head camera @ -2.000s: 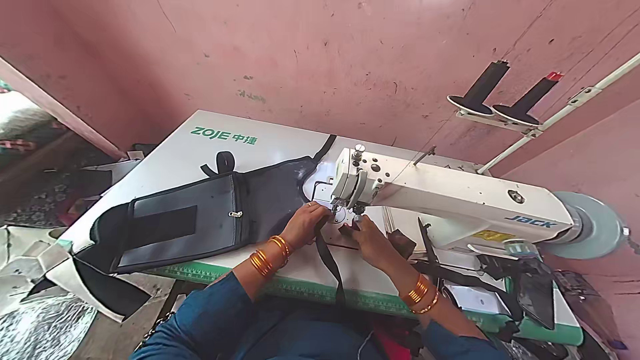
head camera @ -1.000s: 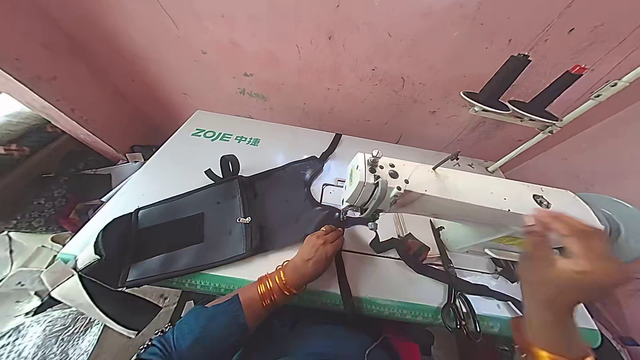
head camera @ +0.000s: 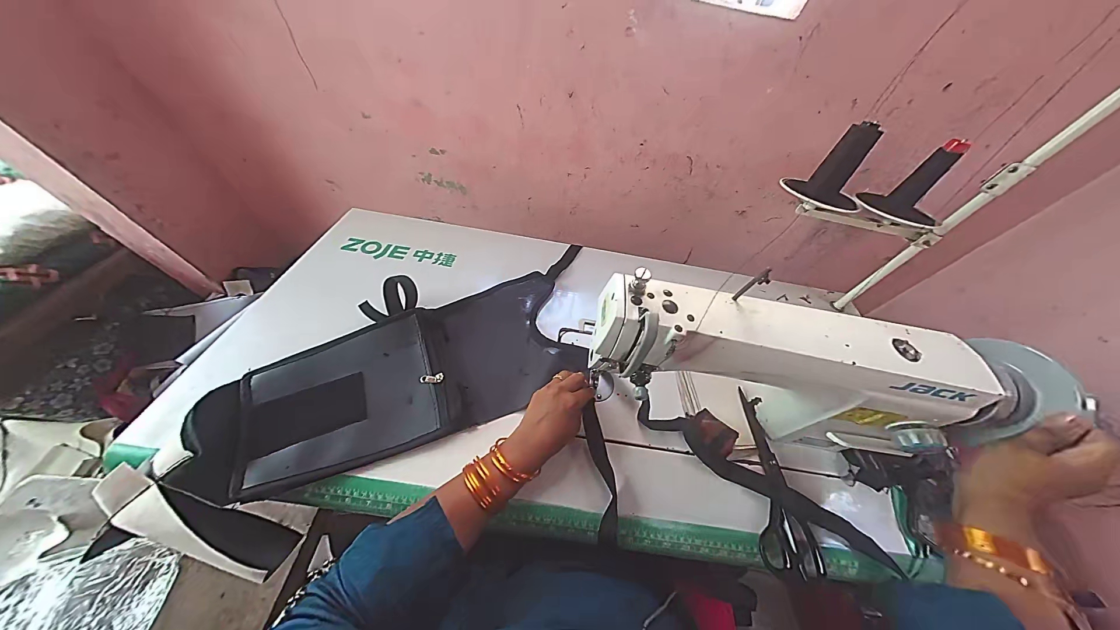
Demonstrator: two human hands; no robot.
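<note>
My left hand (head camera: pixel 553 422) pinches the edge of a dark fabric piece (head camera: pixel 490 359) with a zipped pocket panel, right beside the needle area of a white Jack sewing machine (head camera: pixel 814 350). A black strap (head camera: pixel 600 477) hangs from under those fingertips over the table's front edge. At the far right my right hand (head camera: pixel 1041 459), blurred, is at the lower rim of the grey handwheel (head camera: pixel 1028 394); whether its fingers grip the rim cannot be told. Another black strap (head camera: pixel 744 477) runs right from the presser foot area, crossing black-handled scissors (head camera: pixel 783 516).
The white table (head camera: pixel 297 306) has a green measuring strip along its front edge. Two black thread cones (head camera: pixel 840 166) stand on a rack behind the machine. White-and-black material (head camera: pixel 201 525) hangs off the left front corner. A pink wall rises behind.
My right hand was near the needle beside my left hand, then moved right across the machine to the handwheel. The scissors, hidden under that arm at first, are in view. My left hand stays near the needle.
</note>
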